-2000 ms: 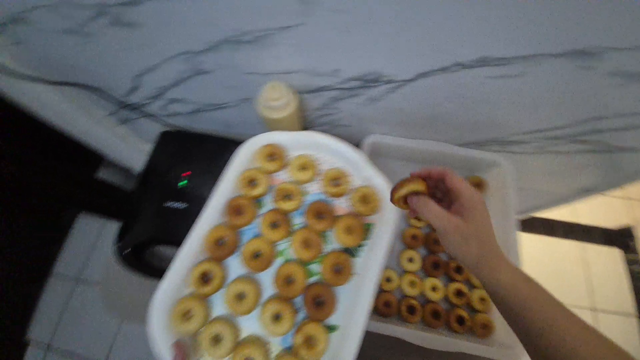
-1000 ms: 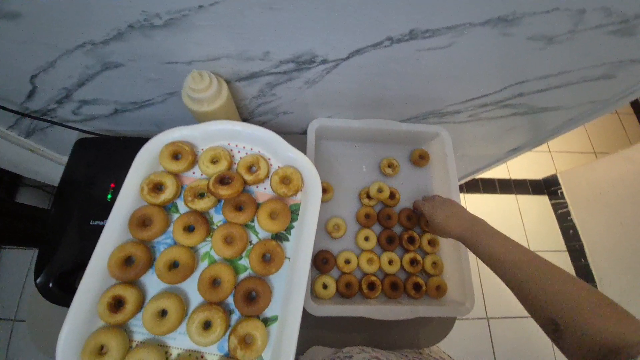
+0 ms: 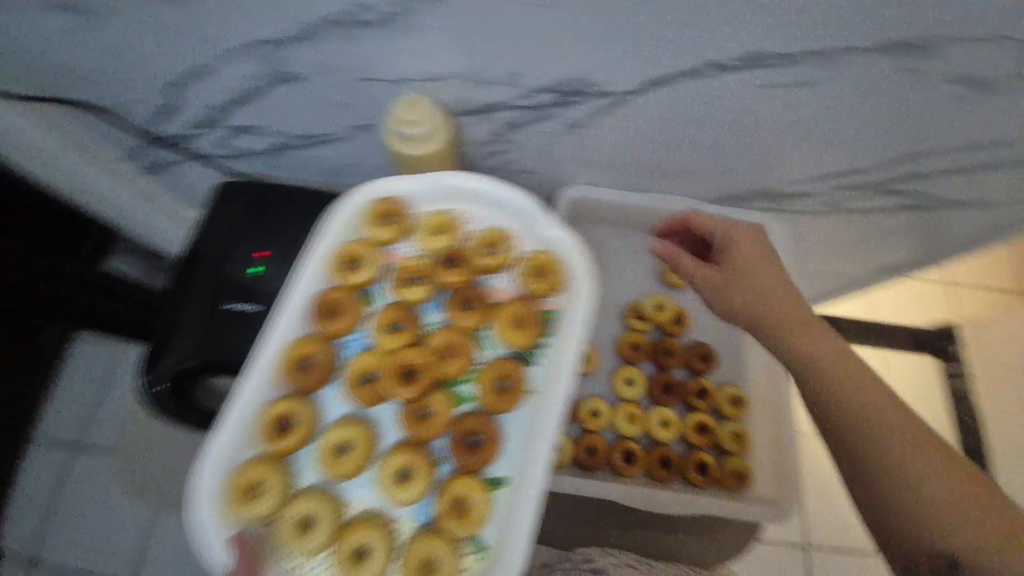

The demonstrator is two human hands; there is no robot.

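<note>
My left hand (image 3: 245,554) grips the lower left rim of a white oval tray (image 3: 572,248), with only a fingertip showing. Many small ring-shaped doughnuts (image 3: 406,474) lie on its patterned surface. To the right, a white rectangular plastic bin (image 3: 772,448) holds rows of light and dark mini doughnuts (image 3: 665,424). My right hand (image 3: 712,272) is over the upper part of this bin, fingers curled and thumb apart from them; no doughnut shows in its fingers. One doughnut (image 3: 674,277) is partly visible beneath the hand. The picture is blurred.
A black electric appliance (image 3: 232,296) with red and green lights stands left of the oval tray, partly covered by it. A squeeze bottle (image 3: 420,136) of pale yellow contents stands behind the tray, near the marble-patterned wall (image 3: 680,120). Floor tiles (image 3: 872,416) show at right.
My right hand has moved from the rows of doughnuts toward the back of the bin. The doughnut it held two seconds ago is not seen in its fingers now. The view has shifted.
</note>
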